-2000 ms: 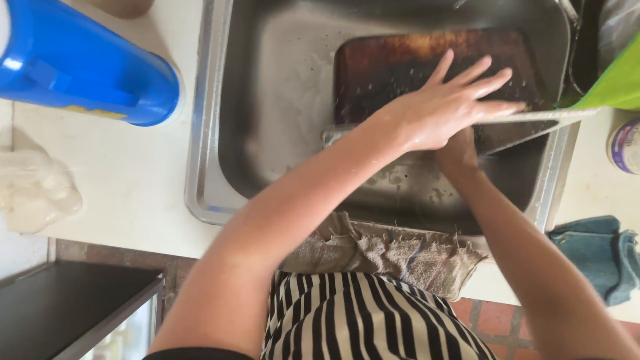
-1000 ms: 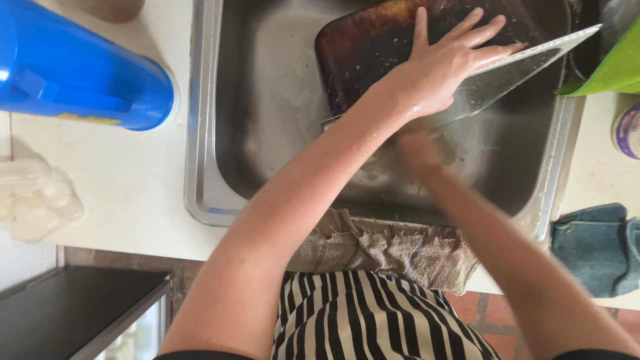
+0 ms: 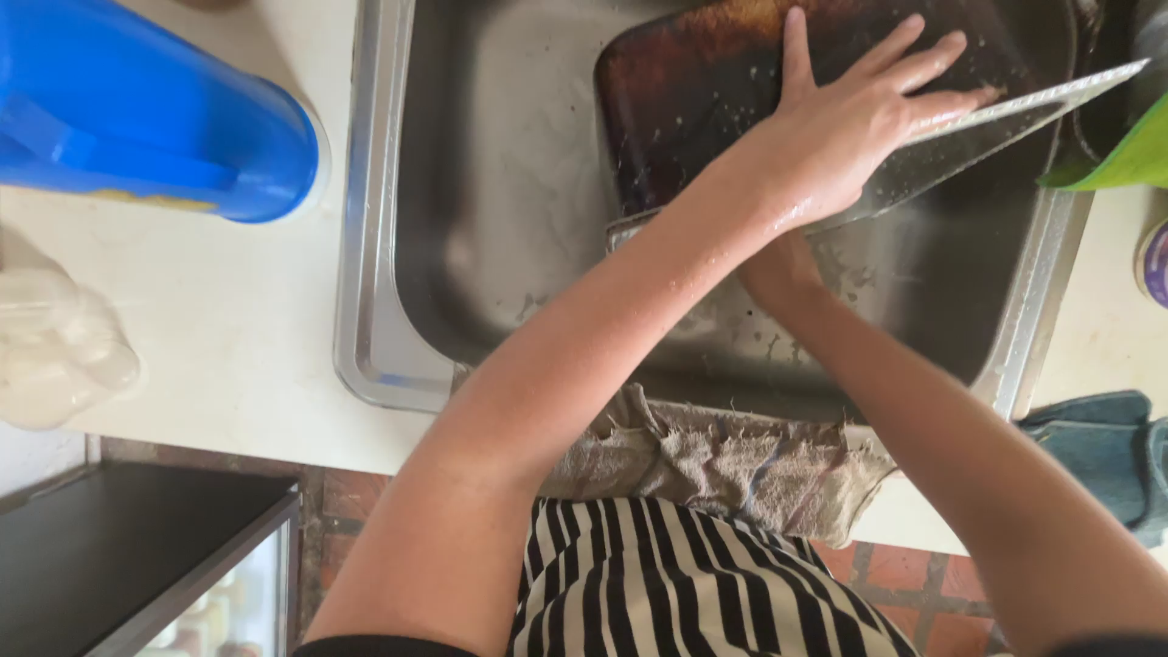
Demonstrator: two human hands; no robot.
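A dark, browned metal baking pan (image 3: 693,100) stands tilted in a stainless steel sink (image 3: 511,182), wet with droplets, its pale rim turned toward the right. My left hand (image 3: 849,119) lies on the pan's dark outer face with its fingers spread, the little finger at the rim. Below it, my right hand (image 3: 780,265) reaches under my left wrist to the pan's inner side; its fingers are hidden, so what it holds cannot be seen. Water drops shine on my left wrist.
A frayed towel (image 3: 730,456) hangs over the sink's front edge. At the left are a blue plastic jug (image 3: 164,109) and a translucent container (image 3: 55,347). A green item (image 3: 1122,151), a purple-labelled jar (image 3: 1157,265) and a folded blue-green cloth (image 3: 1095,447) are at the right.
The pan has tilted, its right end rising toward the top of the view. My left hand has stayed on it, fingers spread. My right hand has shifted left beneath my left wrist.
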